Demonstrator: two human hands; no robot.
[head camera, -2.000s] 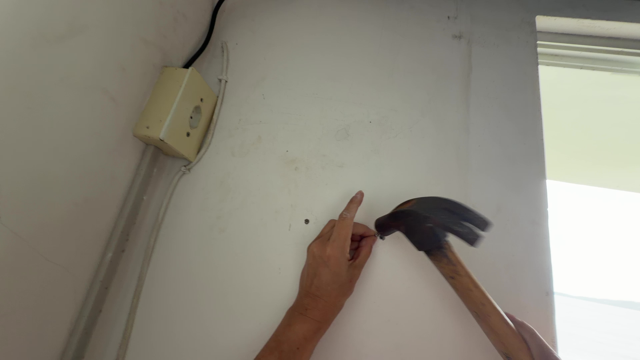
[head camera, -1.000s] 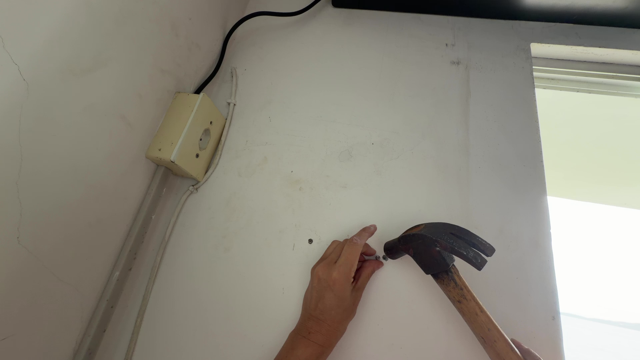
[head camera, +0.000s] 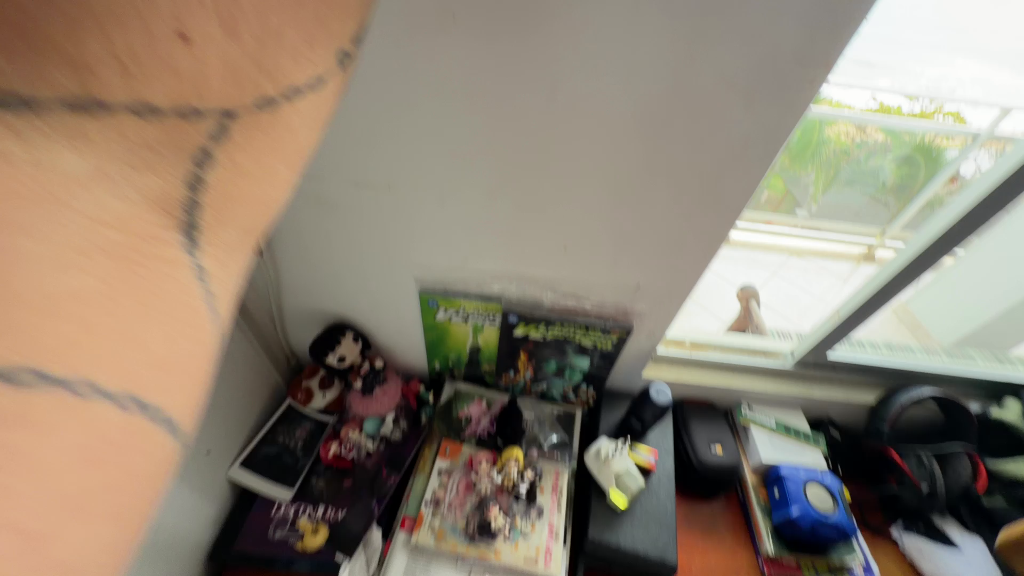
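A bare forearm with dark line markings (head camera: 160, 240) fills the left side of the head view, blurred and close to the camera; its hand lies outside the frame. Neither of my hands shows, and the claw hammer is out of sight. Behind the arm stands a pale wall (head camera: 512, 160). Below it, comics (head camera: 464, 332), a black-haired doll (head camera: 340, 352) and small figurines on a printed sheet (head camera: 496, 512) lie on a cluttered surface. A small brown tip (head camera: 1010, 544) at the lower right edge is too cut off to identify.
A window (head camera: 840, 240) opens at the right above a sill (head camera: 720, 376). Along the wall are a black box (head camera: 632, 512), a black zip case (head camera: 708, 444), a blue object (head camera: 810, 506) on stacked books, and headphones (head camera: 924, 440). A cable runs down the corner.
The view has swung down from the upper wall to the cluttered surface. Both hands and the claw hammer, seen at the wall before, are out of view; a forearm now fills the left.
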